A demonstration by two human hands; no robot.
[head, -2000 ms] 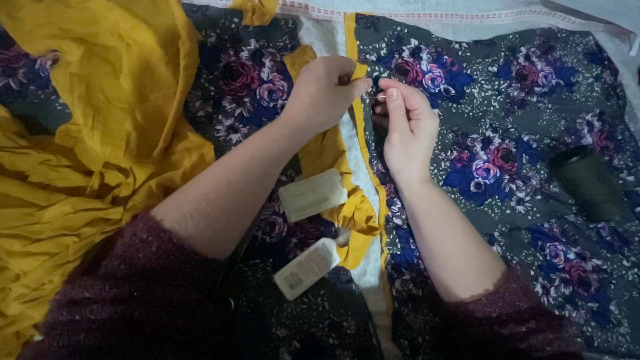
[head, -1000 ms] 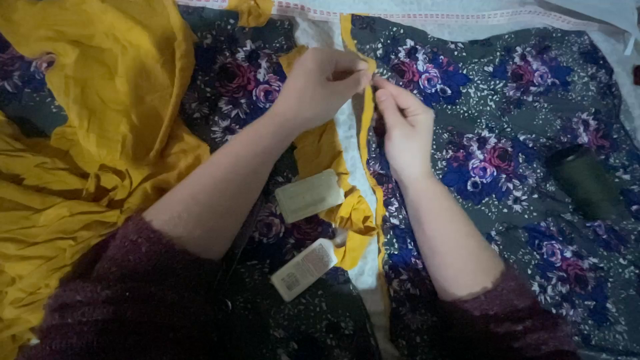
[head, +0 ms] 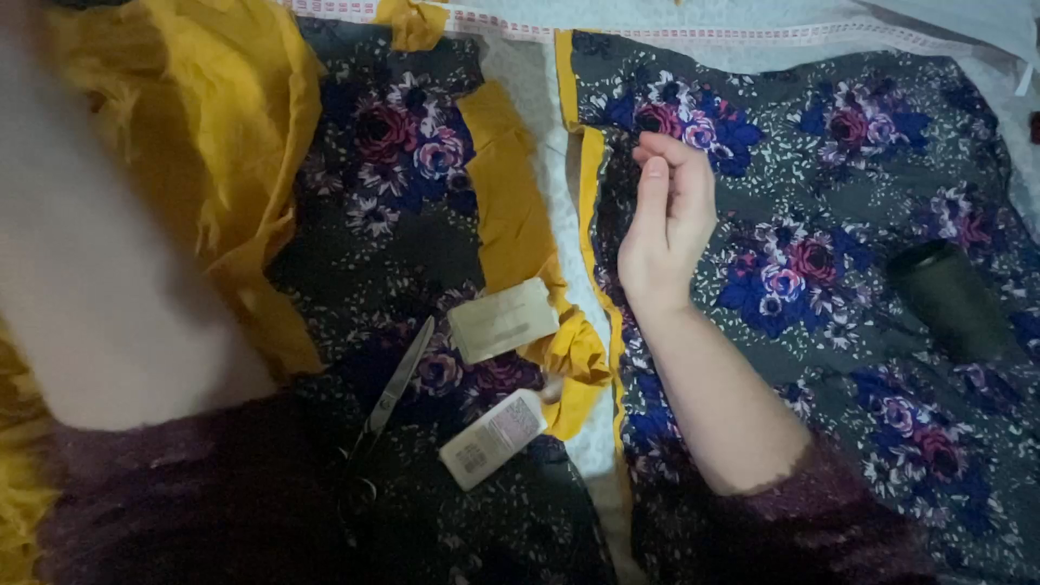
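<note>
My right hand [head: 670, 219] rests over the dark floral fabric [head: 756, 244], thumb and fingers curled together; whether something thin is between them cannot be told. Just left of it runs a narrow yellow edging strip [head: 589, 179] along the fabric's edge, with a fold near its upper part. My left forearm is a large blur at the upper left, and the left hand itself is out of the frame. A wider yellow strip [head: 508, 187] lies left of the gap between the dark pieces. Scissors [head: 398, 390] lie on the left dark piece.
Crumpled yellow fabric [head: 244, 122] covers the left side. Two tags, a beige one [head: 504, 319] and a pale printed one [head: 494, 439], lie by the gathered yellow cloth. A dark green thread spool [head: 946, 301] is on the right. A measuring tape [head: 715, 34] stretches along the top.
My left hand has left the yellow edging, where it met the right hand, and gone out of view at the upper left. The scissors now show plainly. My right hand remains near the edging.
</note>
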